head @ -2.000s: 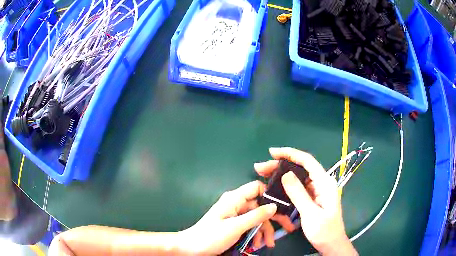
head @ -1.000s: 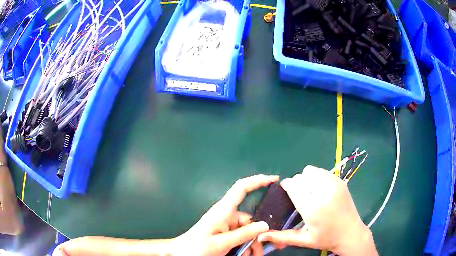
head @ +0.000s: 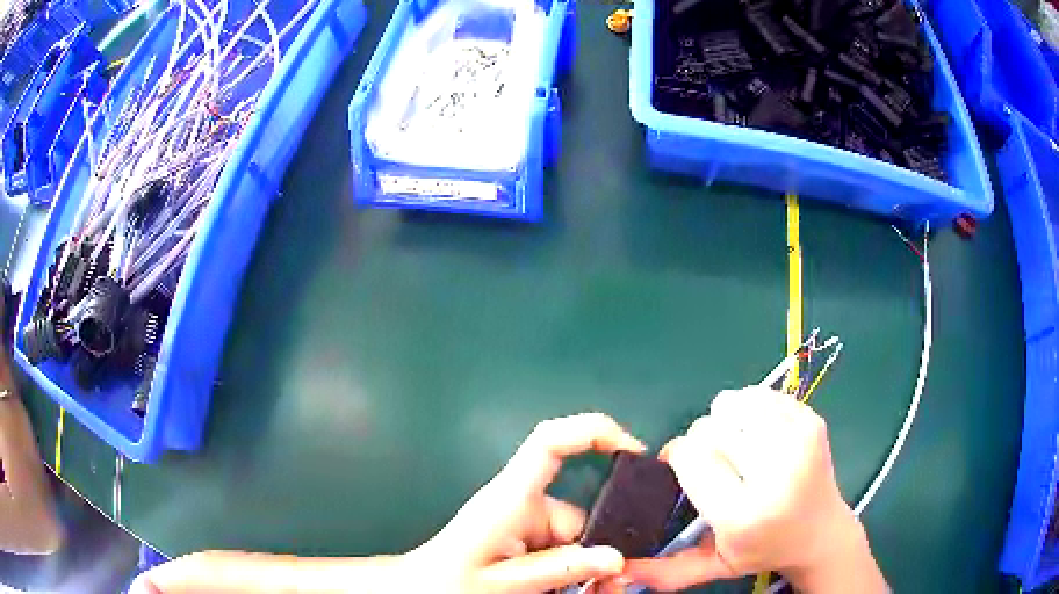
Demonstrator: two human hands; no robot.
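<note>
A black connector housing (head: 633, 504) is held between both hands near the bottom centre, its flat dark face showing. My left hand (head: 540, 511) grips it from the left, thumb along its lower edge and index finger at its top. My right hand (head: 761, 482) is closed at its right side, thumb at the lower edge and curled fingers near the upper right corner. Grey cable shows between the housing and my right hand. Thin coloured wire ends (head: 819, 362) fan out above my right hand. The fingertips of my right hand are partly hidden.
A blue bin of harnesses (head: 221, 313) is at left. A small blue bin with a clear bag (head: 447, 192) of tiny metal pieces is at top centre. A bin of black housings (head: 813, 186) is at upper right. A white cable (head: 926, 337) curves at right. A person's arm (head: 23, 487) shows at far left.
The housing has turned in my hands and shows a plain face, without the white strip seen earlier. My right hand has moved from over the housing to its right side. The view has shifted slightly.
</note>
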